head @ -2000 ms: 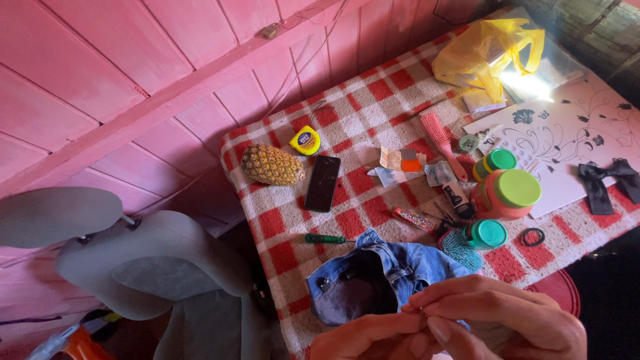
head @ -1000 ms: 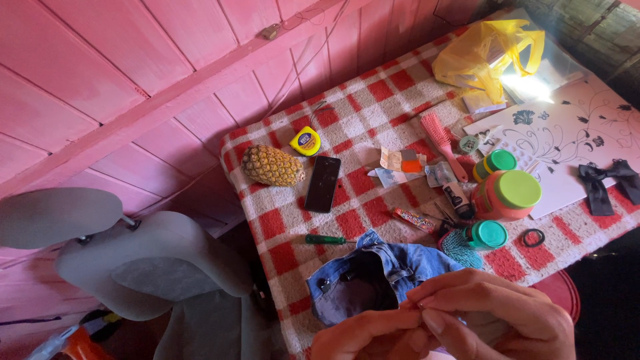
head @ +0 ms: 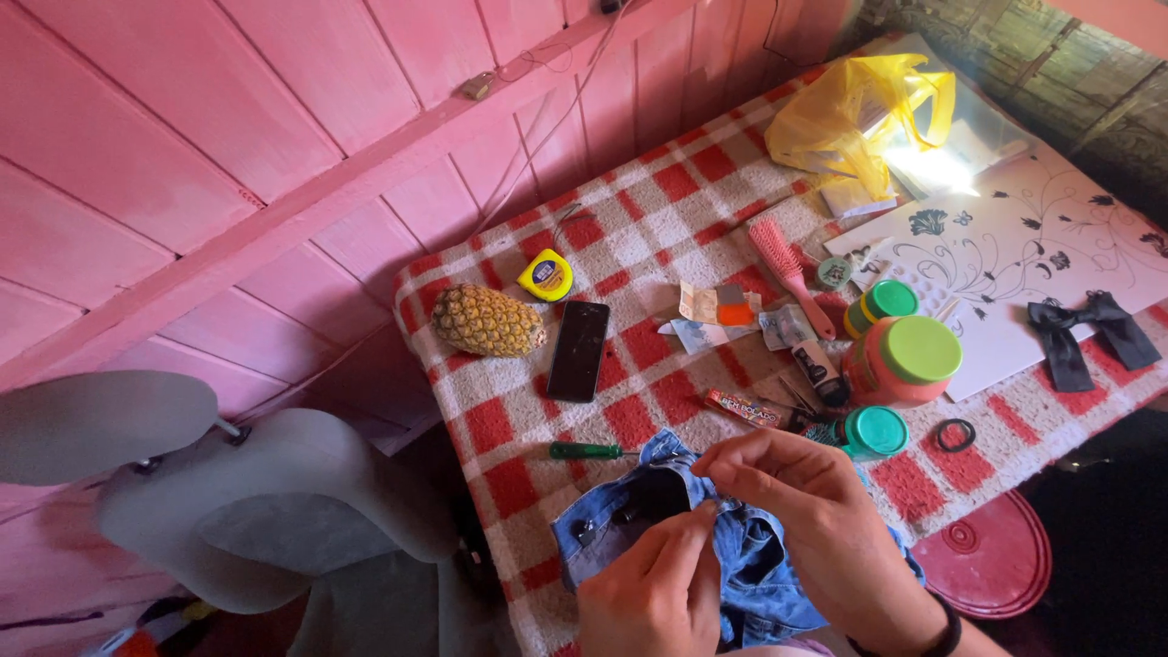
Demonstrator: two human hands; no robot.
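Observation:
Both hands are over a blue denim garment (head: 776, 566) that lies at the near edge of the table. My left hand (head: 652, 584) has thumb and forefinger pinched together; whatever is between them is too small to tell. Just up and to the right, my right hand (head: 798, 511) also pinches with its fingertips, a black band around its wrist. Dark round pieces show on the garment's open waist. A green-handled screwdriver (head: 584, 450) lies beside the denim, its shaft pointing toward the cloth.
On the checkered tablecloth (head: 484, 429) lie a pineapple (head: 486, 321), tape measure (head: 546, 276), phone (head: 578, 351), pink hairbrush (head: 790, 274), lidded jars (head: 903, 360), a black bow (head: 1090, 338) and a yellow plastic bag (head: 858, 119). A grey seat (head: 301, 520) stands left; a red round lid (head: 990, 557) is below the right edge.
My right hand has risen and moved away from my left fingertips, which it met in the earlier frames. More of the denim garment shows between and below the hands.

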